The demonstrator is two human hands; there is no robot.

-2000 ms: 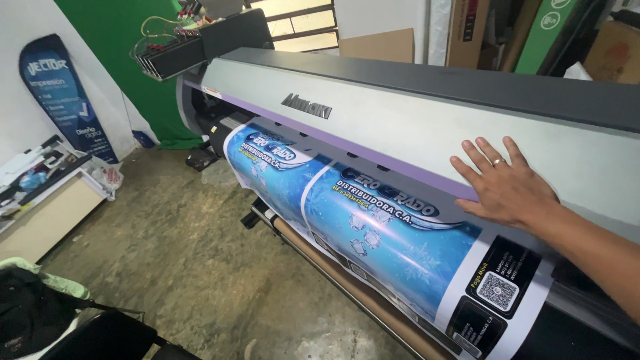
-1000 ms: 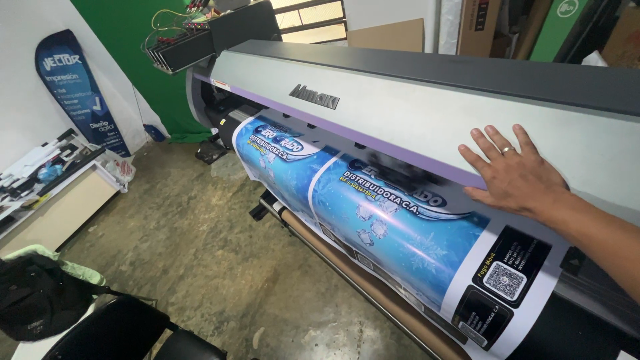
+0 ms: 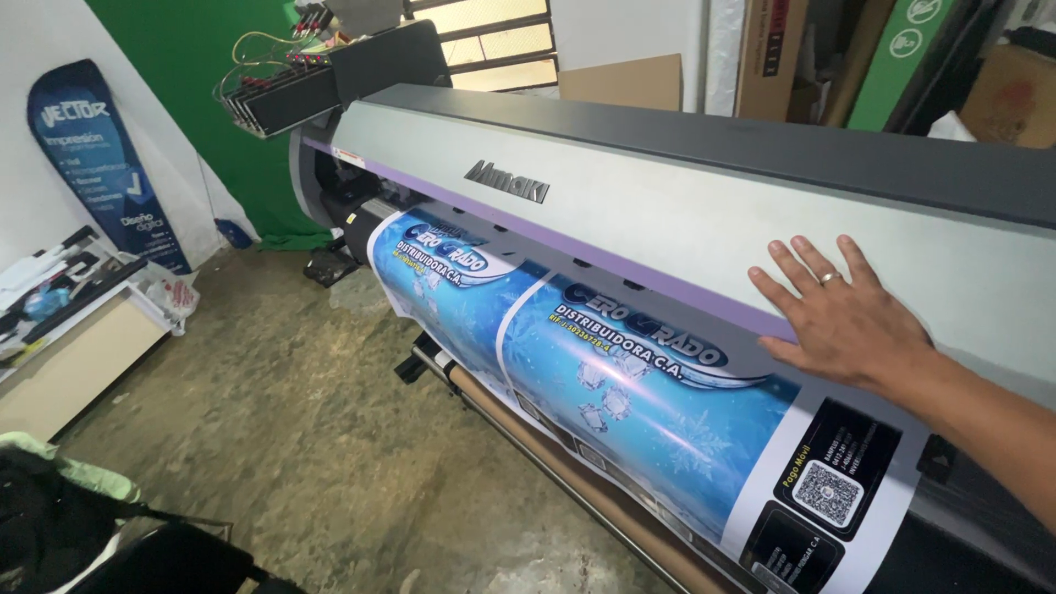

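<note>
My right hand [image 3: 850,322], a ring on one finger, lies flat with fingers spread on the pale front cover [image 3: 643,214] of a Mimaki wide-format printer, near the cover's purple lower edge. It holds nothing. Out from under the cover comes a printed sheet [image 3: 652,412] with blue panels, snowflakes, ice cubes and lettering; black panels with a printed code sit at its right end. The sheet curves down over the printer's front. Below it runs a brown cardboard roll tube [image 3: 528,445] beside a metal bar. My left hand is out of the frame.
Ink bottles or tanks with tubing [image 3: 280,99] stand at the printer's far end. A blue lettered banner [image 3: 99,165] leans on the left wall. A cluttered low table [image 3: 91,363] is at left, a black chair [image 3: 157,553] at lower left. Boxes and rolls stand behind the printer.
My right hand stays spread on the printer's cover throughout. No other plain change shows, apart from small shifts of the view.
</note>
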